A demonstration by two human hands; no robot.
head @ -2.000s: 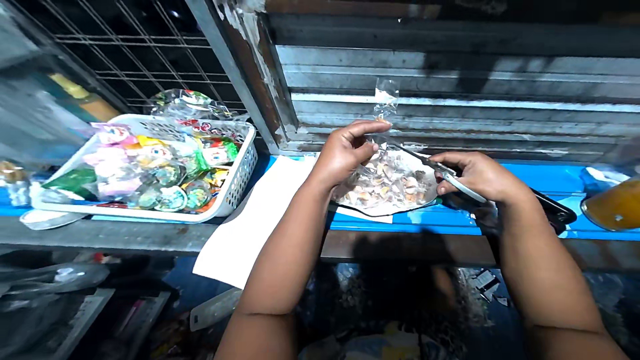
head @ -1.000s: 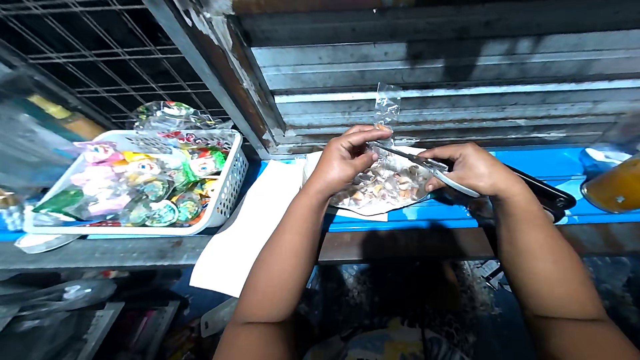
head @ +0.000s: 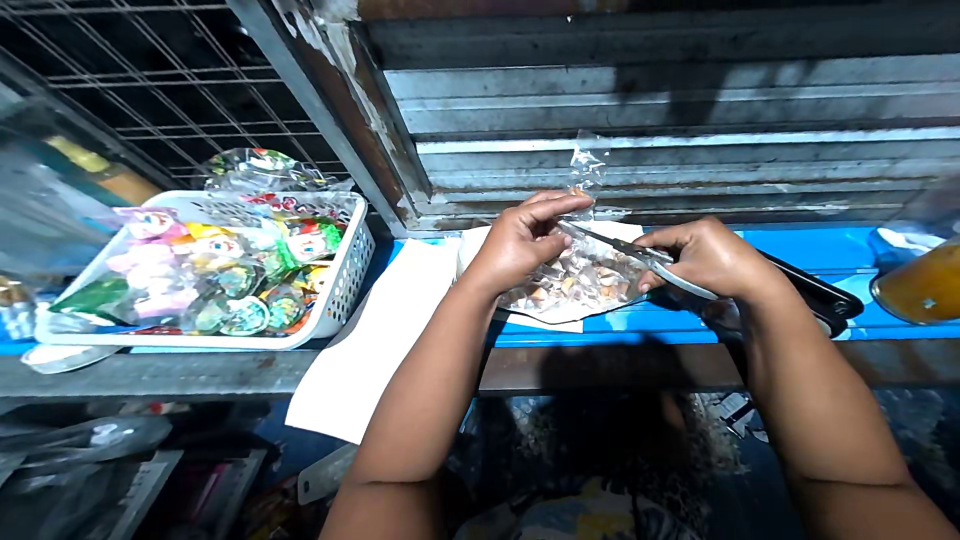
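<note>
My left hand point(head: 529, 240) pinches a clear plastic strip of small packets point(head: 587, 165), which stands up above the fingers against the metal slats. In my right hand point(head: 705, 259) is a pair of scissors point(head: 637, 253), whose blades point left to the strip just beside my left fingertips. Under both hands lies a pile of small clear packets with pale brown contents point(head: 574, 289), on a white sheet or tray with a dark rim. Whether the blades touch the plastic cannot be told.
A white perforated plastic basket point(head: 341, 277) of colourful wrapped items stands at the left. White paper point(head: 375, 337) hangs over the ledge edge. A black phone-like object point(head: 817, 296) lies by my right wrist, and an orange-filled container point(head: 922, 285) stands far right. Metal slats point(head: 675, 157) rise behind.
Since two seconds ago, the scissors and my right hand have moved left to my left fingertips. The view has shifted slightly.
</note>
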